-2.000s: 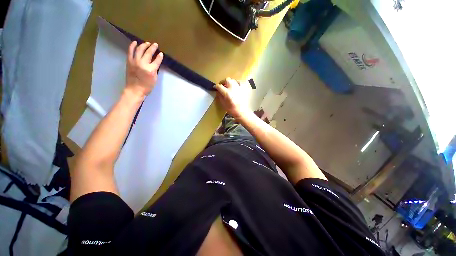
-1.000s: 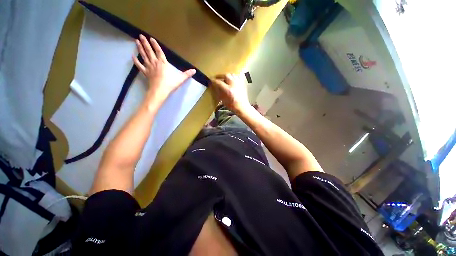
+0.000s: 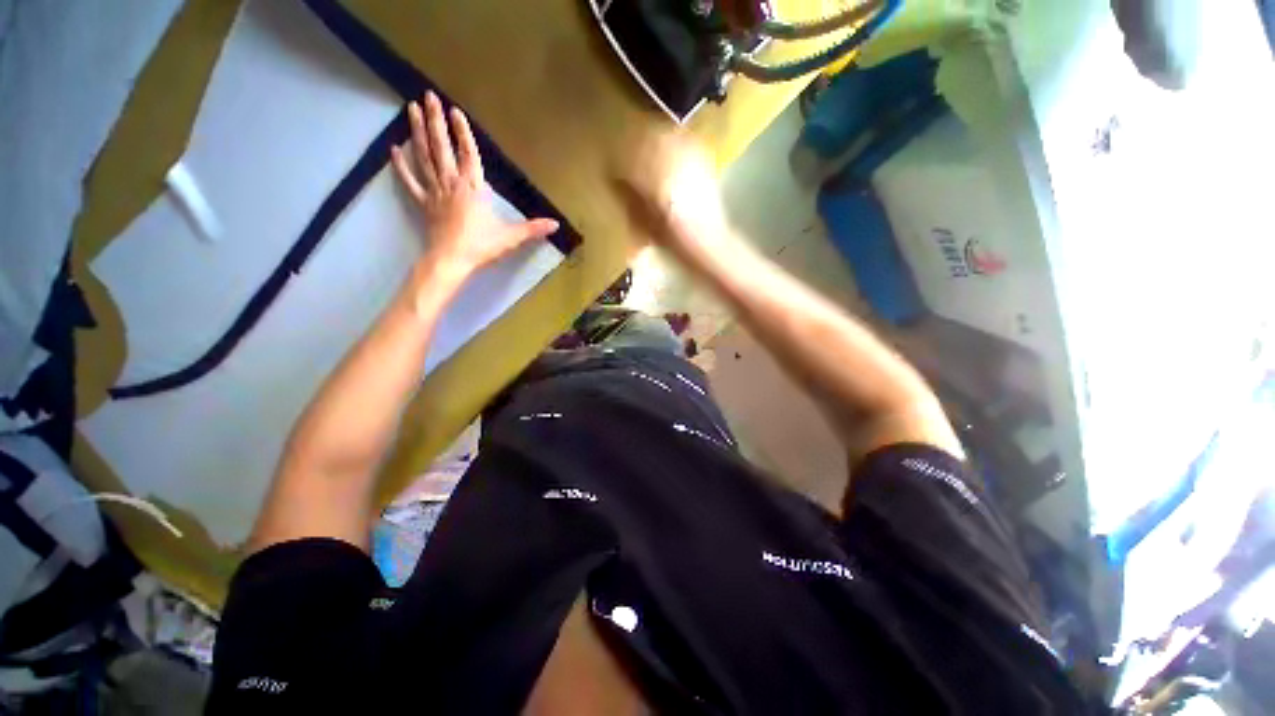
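A white garment panel [image 3: 266, 126] lies flat on the mustard-yellow table cover [image 3: 559, 84]. A navy hem band [image 3: 517, 185] runs along its edge, and a curved navy strip [image 3: 287, 266] crosses its middle. My left hand [image 3: 455, 196] lies on the panel near the band with fingers spread, thumb by the band's near end. My right hand [image 3: 668, 182] is blurred, over the yellow cover and apart from the panel; its fingers cannot be made out. The steam iron [image 3: 678, 49] sits at the top, partly cut off.
Pale cloth [image 3: 70, 84] lies at the far left, with a navy and white heap [image 3: 42, 518] below it and a thin white cord [image 3: 133, 506]. Hoses [image 3: 804, 63] run right from the iron. A white printed box [image 3: 965, 168] and blue material [image 3: 860, 238] are beyond the table edge.
My right hand has let go of the band's end and moved up and right, towards the iron. My left hand stays spread on the panel. The panel now lies flatter.
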